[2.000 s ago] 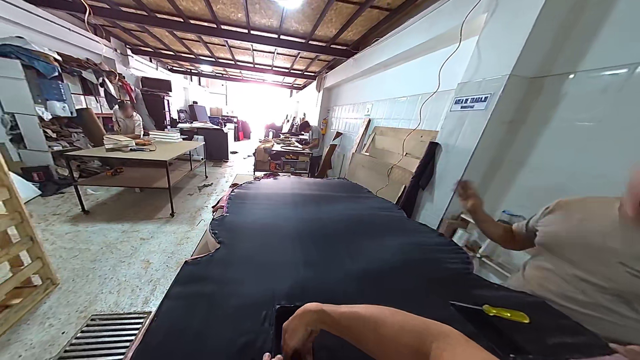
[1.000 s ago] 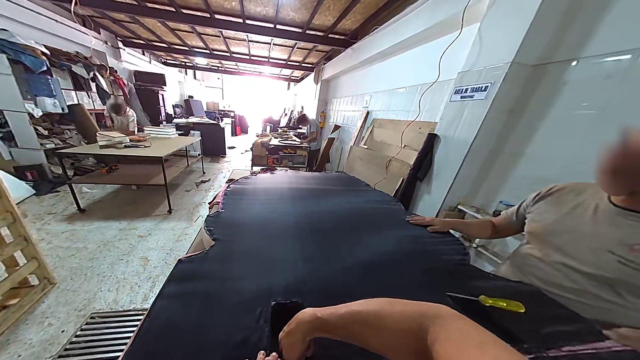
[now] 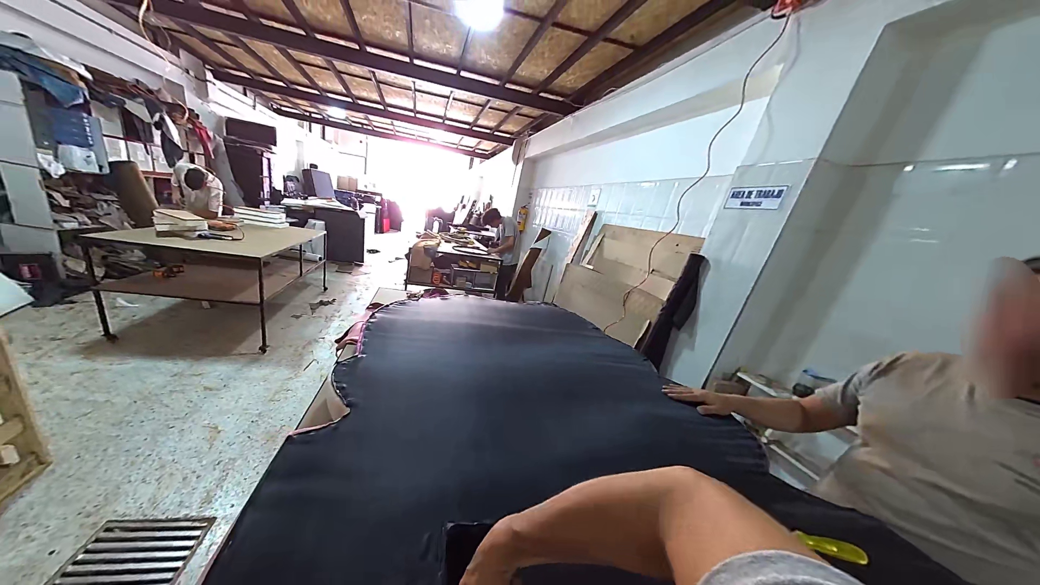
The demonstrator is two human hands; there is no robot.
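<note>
A large piece covered in black fabric, with a wavy, puckered edge, stretches out in front of me. My right hand is bent down at the wrist by a dark rectangular opening in the fabric, near the bottom edge of the view. Its fingers are cut off or hidden, so any hold is not visible. My left hand is out of the frame. A screwdriver's yellow handle lies on the fabric, right of my forearm and partly behind it.
At right a co-worker rests a hand on the fabric's edge. Wooden panels lean on the tiled wall. A table with stacked books stands at left, above a floor grate. Other people work farther back.
The co-worker's hand, raised two seconds ago, has come down onto the fabric's edge. The fingers near my right hand, visible at the bottom earlier, are out of view. My forearm now covers part of the screwdriver.
</note>
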